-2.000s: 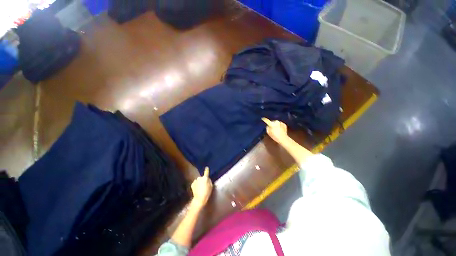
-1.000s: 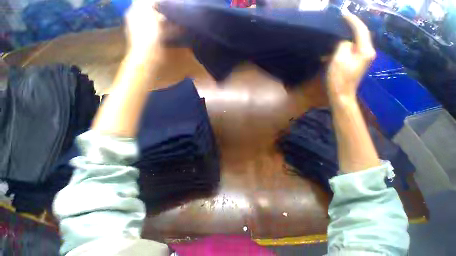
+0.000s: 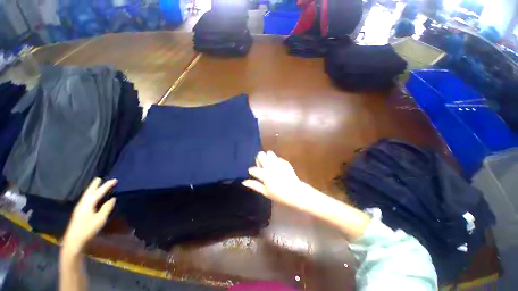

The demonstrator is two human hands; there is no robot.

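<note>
A navy garment (image 3: 187,145) lies flat on top of the neat navy stack (image 3: 199,213), in front of me and left of centre. My left hand (image 3: 88,216) is at the stack's near left corner, fingers spread. My right hand (image 3: 275,179) is at its near right edge, fingers apart, fingertips touching or just over the cloth. Neither hand grips cloth that I can see. The loose pile of garments (image 3: 414,193) with white tags lies to the right.
A grey garment stack (image 3: 65,131) stands left of the navy stack. Dark piles stand at the back of the brown table (image 3: 301,125). A person in red (image 3: 309,20) is across it. Blue bins (image 3: 460,113) and a grey-white bin (image 3: 500,176) are at the right.
The navy garment, held up and stretched between both hands, has come down onto the navy stack. Both hands have lowered and let go. The view has turned left.
</note>
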